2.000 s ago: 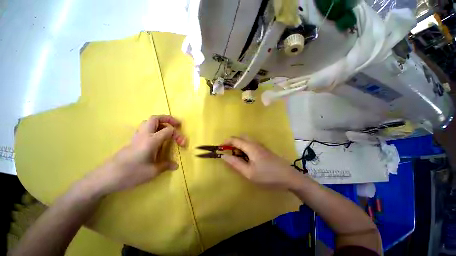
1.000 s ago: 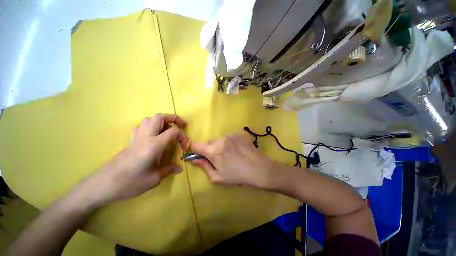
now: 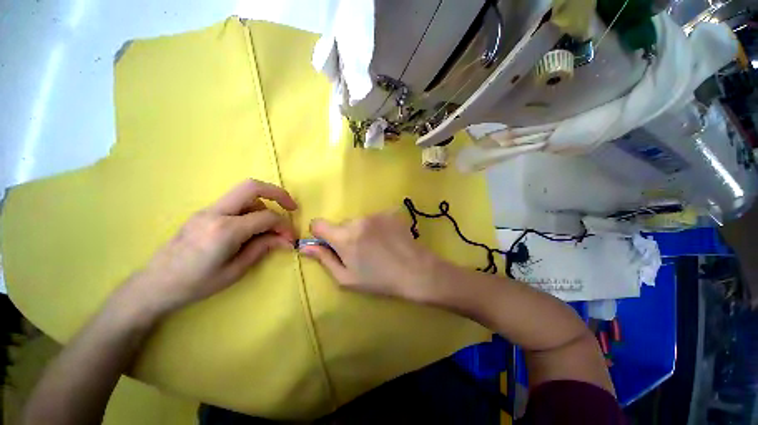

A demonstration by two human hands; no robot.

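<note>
A yellow fabric panel (image 3: 191,174) lies over the white table and my lap, with a straight seam (image 3: 268,124) running down it. My left hand (image 3: 228,236) has its thumb and fingertips closed together on the panel at the seam. Any thread between them is too small to see. My right hand (image 3: 374,253) is closed around small snips (image 3: 312,242). Their metal tips touch the seam right beside my left fingertips. The handles are hidden in my palm.
The sewing machine head (image 3: 515,75) stands at the upper right over the panel. A dark knotted cord (image 3: 465,235) lies across the panel's right part and a white surface. A blue bin (image 3: 644,332) with small red items stands at the right.
My right hand has moved left and brought the snips to the seam. My left thumb has closed against its fingers. The dark cord, partly covered by my right hand earlier, shows on the panel.
</note>
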